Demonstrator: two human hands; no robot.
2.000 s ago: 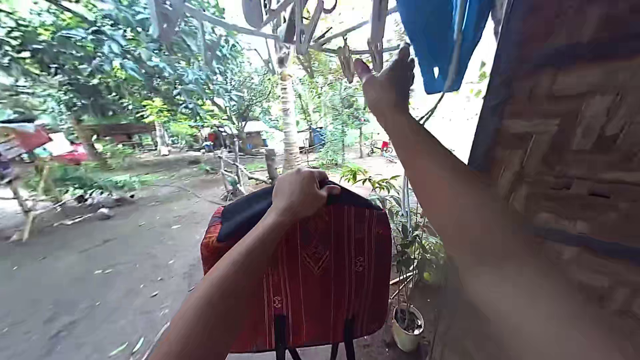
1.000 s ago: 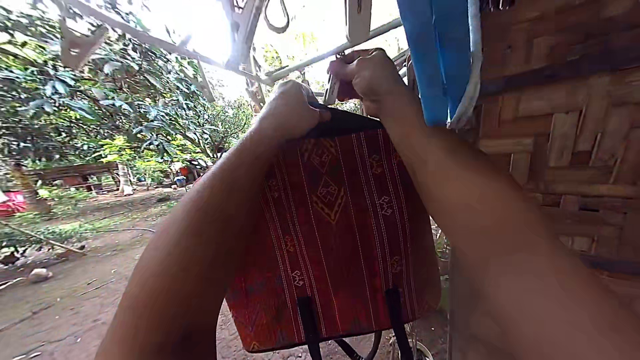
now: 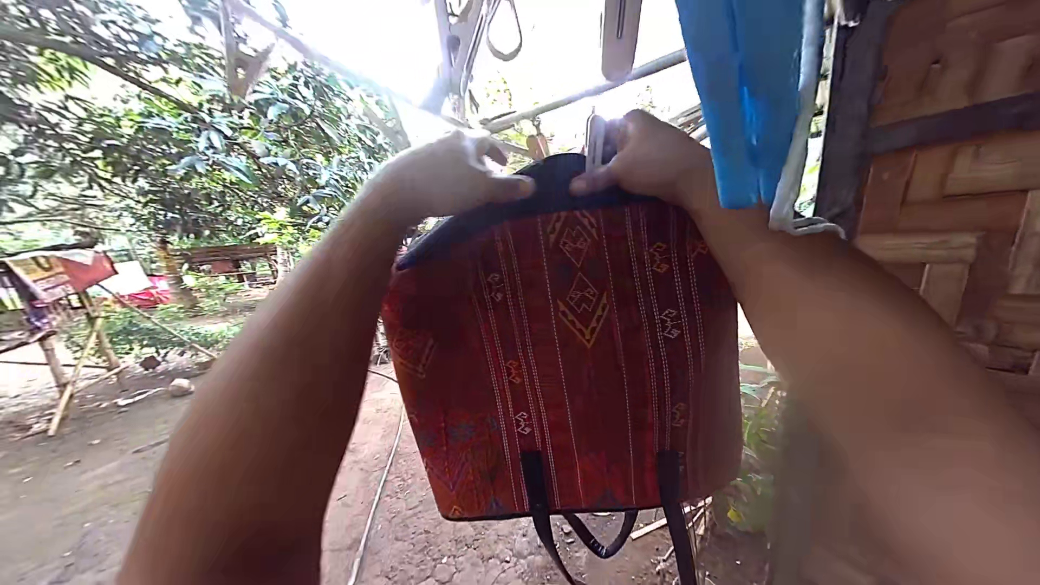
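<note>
A red woven fabric bag (image 3: 601, 349) with stitched motifs hangs upside down, its black straps (image 3: 536, 496) dangling below. My left hand (image 3: 447, 179) grips the dark upper edge of the bag, thumb on the near side. My right hand (image 3: 650, 158) is at the same edge, just right of the middle, and holds a clothespin (image 3: 595, 142) upright between thumb and fingers. Whether the clothespin's jaws are on the fabric cannot be told. Glare blurs the area around both hands.
Blue cloth (image 3: 743, 97) and a pale cord hang beside my right wrist. A pole (image 3: 593, 96) runs behind the hands, with hangers and pegs above. A woven bamboo wall (image 3: 959, 211) stands at the right. A bamboo rack (image 3: 61, 349) with cloths is at the far left.
Two seconds ago my right hand was reaching up to the hanging pegs, away from the bag; now it is at the bag's upper edge with a clothespin. The bag has been raised.
</note>
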